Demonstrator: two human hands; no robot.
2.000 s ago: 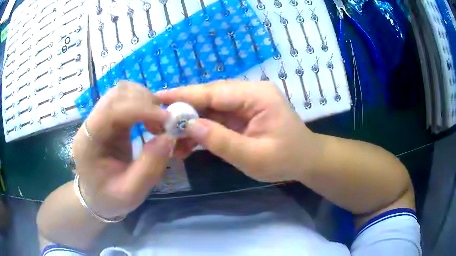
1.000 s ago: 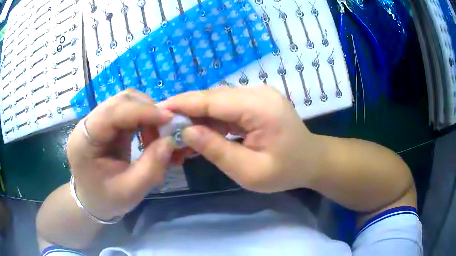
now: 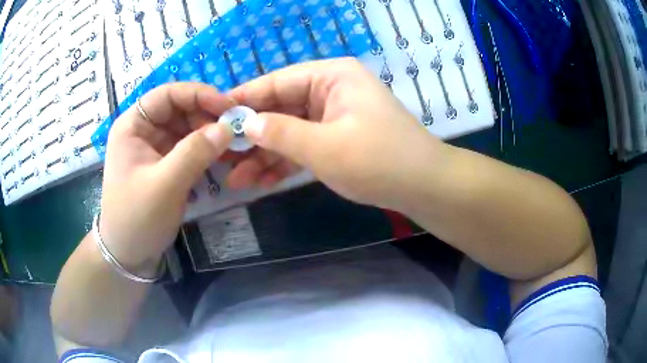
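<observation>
A round white holder [image 3: 245,137] is pinched between the fingertips of both hands in front of the chest. A small round metal part [image 3: 238,126] sits in its central hole. My left hand [image 3: 164,152] holds the holder's left side, with a ring and a bracelet on this hand and wrist. My right hand [image 3: 323,124] holds its right side between thumb and forefinger. The other right fingers are curled below the holder.
A foam tray [image 3: 477,84] with rows of dumbbell-shaped metal parts lies behind the hands, crossed by blue patterned film [image 3: 259,42]. Another foam tray [image 3: 53,92] is at left. Stacked trays [image 3: 609,78], blue tools and packaging are at right. A white label [image 3: 230,235] shows below the hands.
Both hands have moved up in the picture with the white holder. The holder now faces the camera more flatly. More of the bench edge and the label shows below the hands.
</observation>
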